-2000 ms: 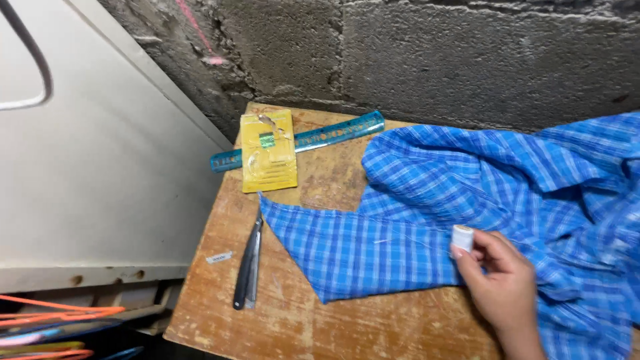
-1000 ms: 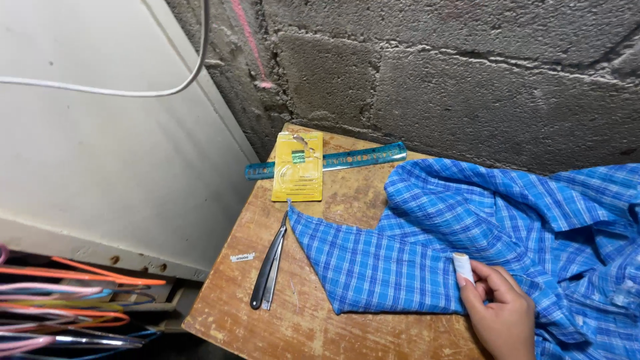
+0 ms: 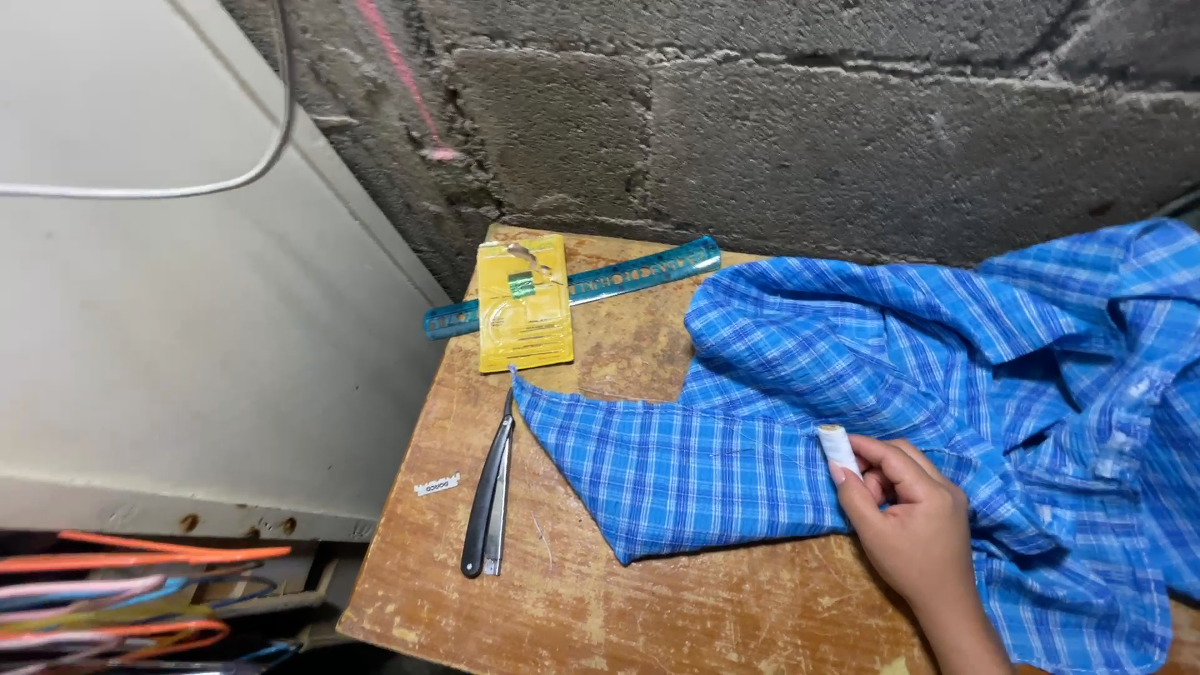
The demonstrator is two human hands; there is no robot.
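Between the thumb and fingers of my right hand (image 3: 905, 516) is a small white cylinder (image 3: 837, 450), perhaps a spool of thread. The hand rests over a blue plaid cloth garment (image 3: 656, 459), spread and bunched across a worn wooden table (image 3: 712, 609). Left of the cloth's pointed corner lies a black-handled folding razor (image 3: 487, 497), partly folded. A small razor blade piece (image 3: 437, 485) lies farther left. A yellow packet (image 3: 525, 328) sits across a teal plastic stencil ruler (image 3: 647, 274) behind them. My left hand is out of view.
A grey concrete block wall (image 3: 844, 141) stands behind the table. At the left are a white panel (image 3: 141, 328) and a hanging white cable (image 3: 141, 192). Below the panel, several coloured plastic hangers (image 3: 131, 600) stick out at the lower left.
The view has shifted, bringing more of the wall and hangers in. My right hand still holds the white cylinder over the cloth.
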